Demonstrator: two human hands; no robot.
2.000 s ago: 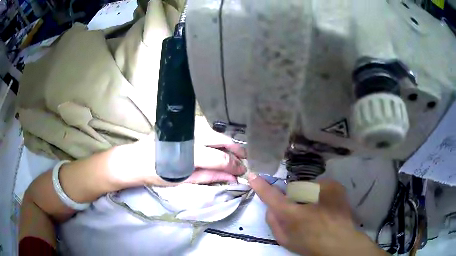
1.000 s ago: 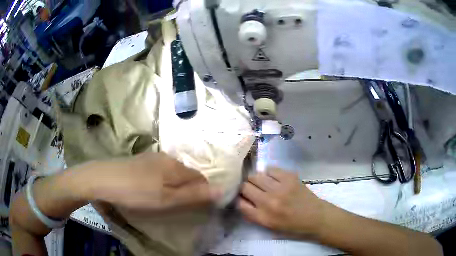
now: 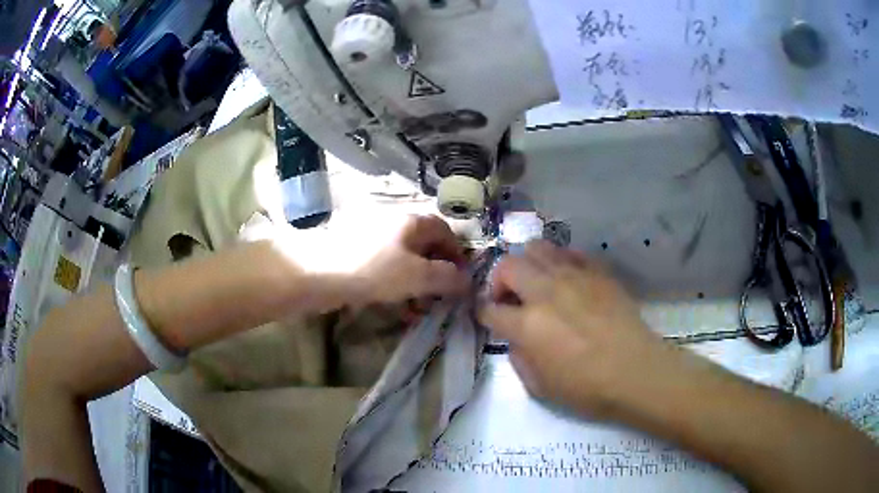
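Khaki cloth [image 3: 279, 424] lies heaped left of and below the needle area. A pale grey strip with dark edges [image 3: 416, 385], the waistband lining, runs from my fingers down to the bottom edge. My left hand [image 3: 419, 265] grips the cloth just below the machine head, fingers bent. My right hand [image 3: 549, 308] pinches the strip's edge beside the small white block [image 3: 521, 227]. The hands almost touch. The needle tip is hidden behind the cream knob [image 3: 461, 194] and fingers.
The white machine head [image 3: 463, 58] stands above my hands. The dark lamp [image 3: 303, 178] hangs left, glowing brightly. Scissors [image 3: 788, 279] and an orange-brown handle [image 3: 839, 323] lie right. A handwritten sheet [image 3: 665, 58] is at top right. Ruler markings run along the white table [image 3: 598, 462].
Both hands have moved up to the needle area with the cloth. The striped lining strip now shows below them. The camera view has shifted, showing more of the note sheet.
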